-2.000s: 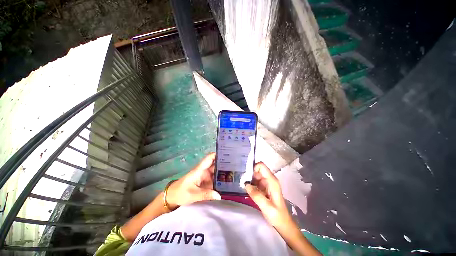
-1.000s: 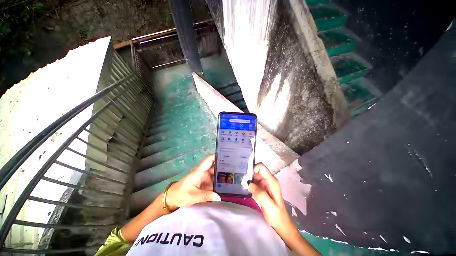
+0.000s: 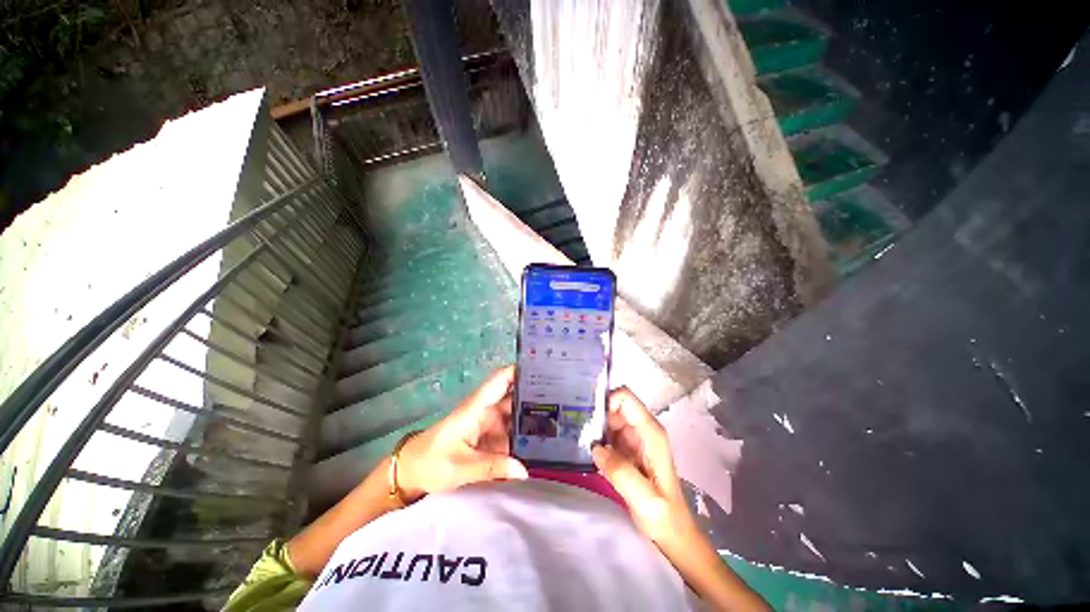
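A smartphone (image 3: 563, 359) stands upright in front of the wearer, at the middle of the view. Its screen is lit, with a blue top band, rows of small icons and pictures lower down. My left hand (image 3: 460, 442) holds its left and lower edge, thumb at the bottom corner; a thin gold-coloured bracelet is on the wrist. My right hand (image 3: 640, 454) holds its lower right edge, thumb at the corner. The fingers behind the phone are hidden.
Green stairs (image 3: 418, 323) lead down ahead, with a metal railing (image 3: 155, 347) on the left. A stained wall (image 3: 729, 239) and more green steps (image 3: 813, 102) are at the right, beside a dark peeling wall (image 3: 908, 395). A white top (image 3: 514, 550) printed "CAUTION" shows below.
The lower icons and pictures on the phone screen have changed. My right thumb, over the screen's lower corner two seconds ago, is now at its edge. The hands and phone have barely moved.
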